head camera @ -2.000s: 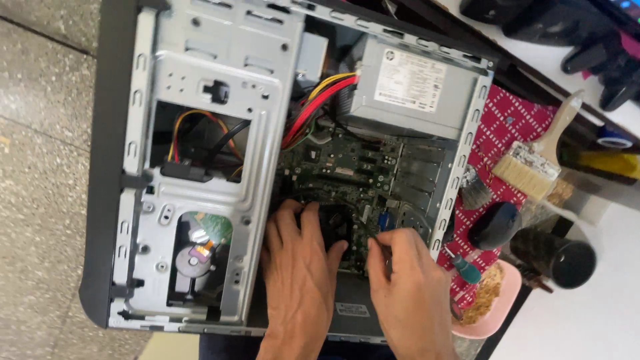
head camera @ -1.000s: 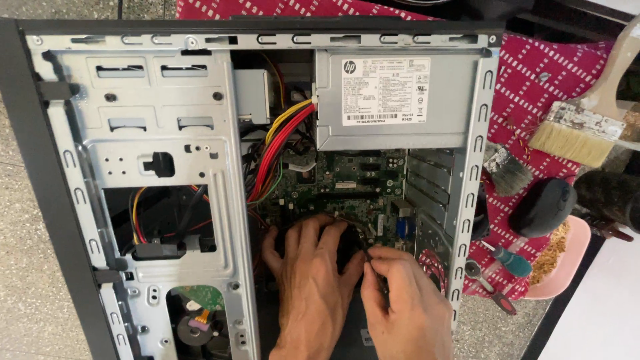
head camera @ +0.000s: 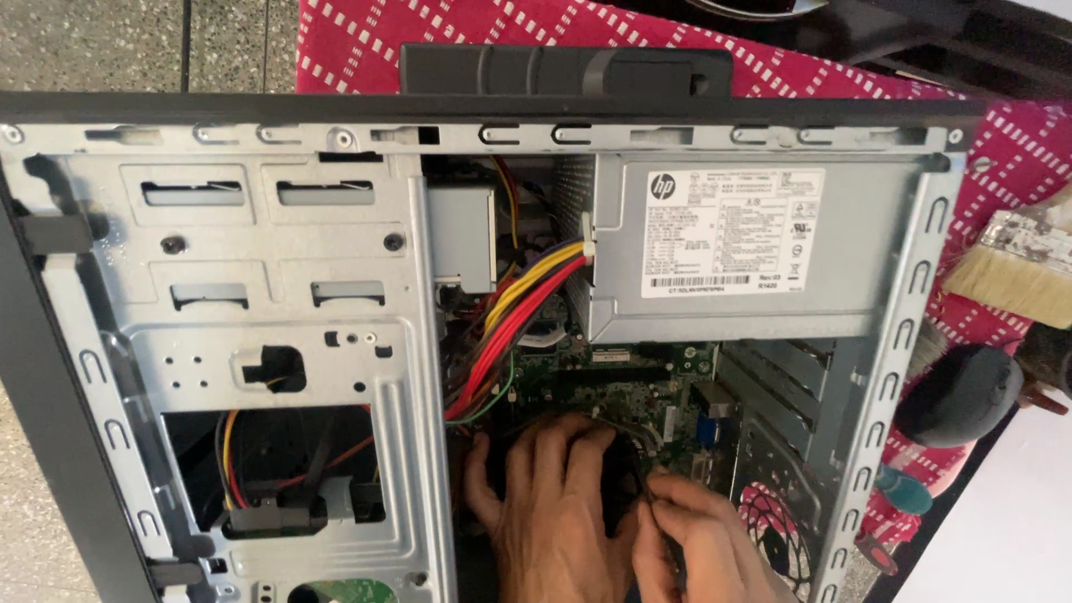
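Note:
An open desktop computer case lies on its side. Inside it, my left hand rests with bent fingers over a dark round part that looks like the CPU cooler fan, on the green motherboard. Just right of it, my right hand pinches a thin dark thing, perhaps a cable, between thumb and fingers at the fan's edge. Red and yellow power cables run down from the silver power supply. A blue video port sits above my right hand. Both hands hide much of the fan.
The metal drive cage fills the case's left side. Outside the right rail are a bristle brush, a dark rounded object and a teal-handled tool on a pink patterned cloth.
The view has turned and come closer to the case. Both hands stay at the fan area, my right hand still pinching beside my left.

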